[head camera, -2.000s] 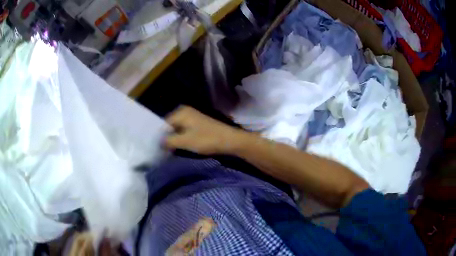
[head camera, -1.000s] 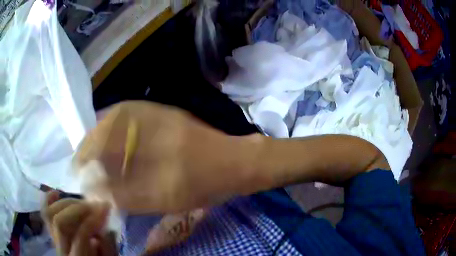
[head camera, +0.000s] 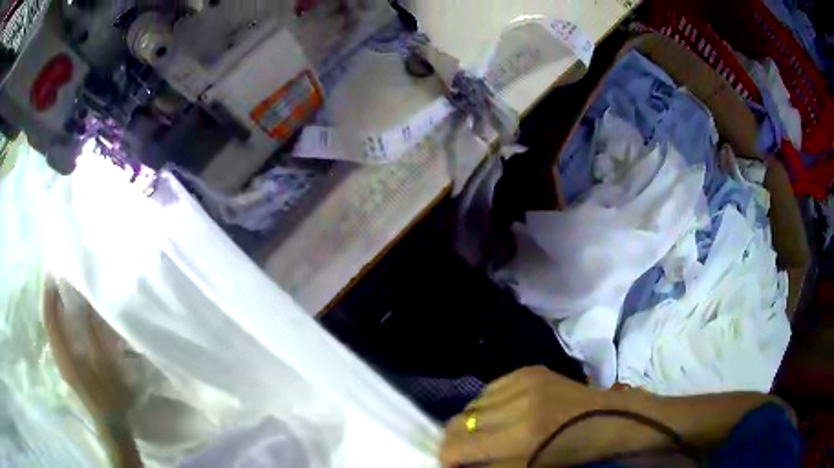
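A large white cloth (head camera: 247, 338) runs from under the needle area (head camera: 114, 164) of the overlock machine (head camera: 174, 73) down to the lower middle, its right edge drawn straight. My right hand (head camera: 503, 425), with a yellow ring and a dark cord at the wrist, grips the cloth's lower right corner at the bottom of the picture. My left hand (head camera: 87, 352) lies at the left among the white cloth, below the needle light; its fingers are extended and partly covered or washed out by glare, so its hold cannot be told.
A carton (head camera: 796, 219) at the right holds light blue pieces (head camera: 640, 96) and a pile of white cut pieces (head camera: 713, 320). Red plastic baskets (head camera: 786, 64) stand behind it. Printed label tape (head camera: 393, 137) and a knotted greyish strip (head camera: 480, 110) lie at the edge of the sewing table (head camera: 338, 228).
My right hand has moved right and down from beside my left hand, and the cloth is now stretched towards it. My left hand has moved up onto the cloth. The view has shifted, showing more of the machine.
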